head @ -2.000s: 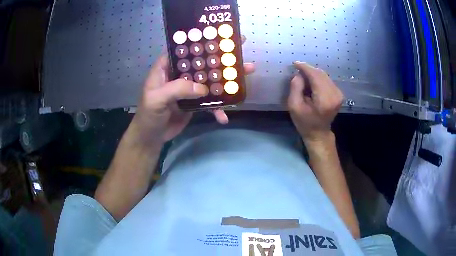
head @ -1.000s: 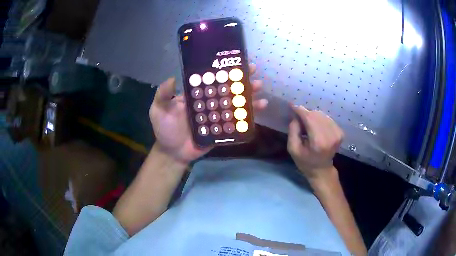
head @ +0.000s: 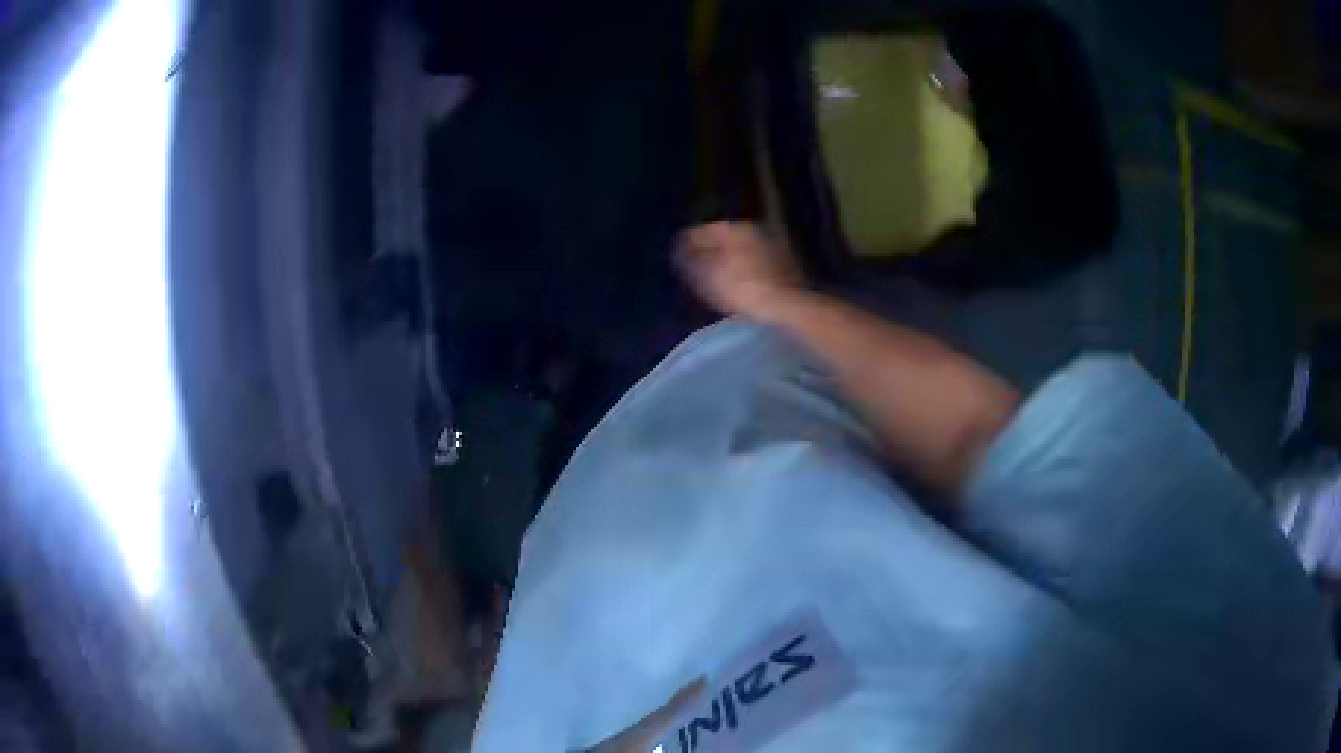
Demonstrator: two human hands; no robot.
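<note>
My right hand (head: pixel 735 269) is in the upper middle, blurred by motion, with its fingers drawn together and the forearm reaching in from the right. Whether it holds anything cannot be told. My left hand and the phone are not in view. A black bin or bag (head: pixel 1037 162) stands beyond my right hand, with a pale yellow sheet (head: pixel 897 147) inside it.
A bright, glaring surface (head: pixel 103 294) runs down the far left, with blurred upright rails or bars (head: pixel 302 294) beside it. A yellow line (head: pixel 1187 236) marks the dark floor at the right.
The view has swung round to the right. The perforated table front, the phone and my left hand have left the picture; the black bin with the yellow sheet has come in.
</note>
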